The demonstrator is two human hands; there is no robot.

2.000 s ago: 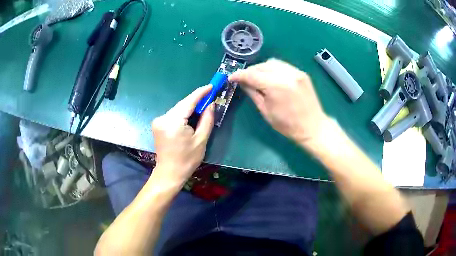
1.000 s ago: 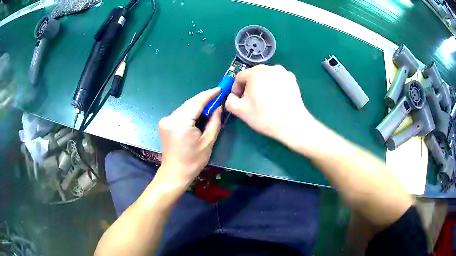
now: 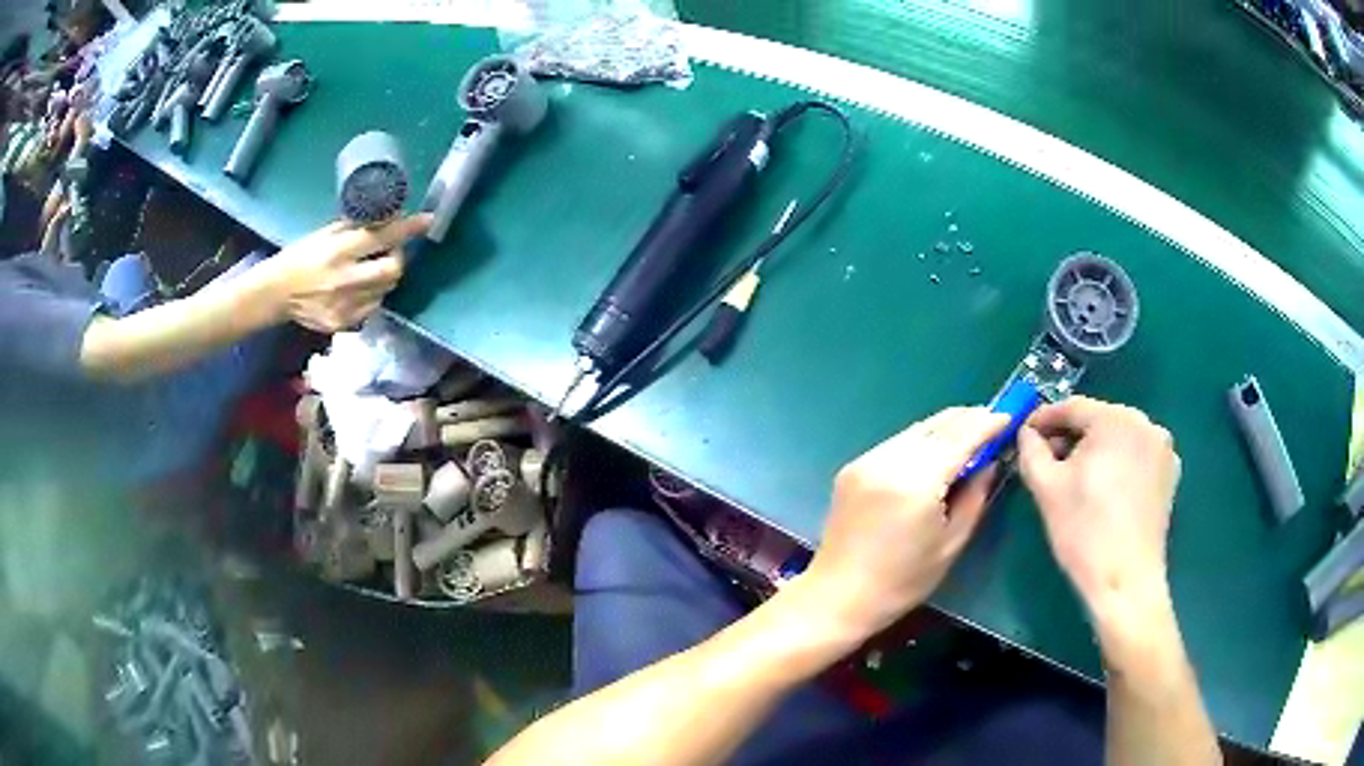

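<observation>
A grey fan unit lies on the green bench with its round fan head [image 3: 1092,305] pointing away from me and its handle open. A circuit board [image 3: 1052,364] shows just below the head. My left hand [image 3: 916,501] holds the blue battery cell [image 3: 1014,410] over the open handle. My right hand [image 3: 1104,472] is at the battery's right side with fingers bent together; what its fingertips hold is hidden. A plain grey handle shell [image 3: 1267,446] lies to the right.
An electric screwdriver [image 3: 673,247] and hand screwdriver [image 3: 729,316] lie left of my hands, screws [image 3: 953,250] beyond them. At left, another person's hand [image 3: 341,273] holds a grey fan unit [image 3: 373,180]. A box of beige parts [image 3: 476,516] is below the bench edge; grey units pile far left.
The view has swung left, so the bench items appear further right and the other person shows. My left hand still holds the battery, and my right hand stays beside it.
</observation>
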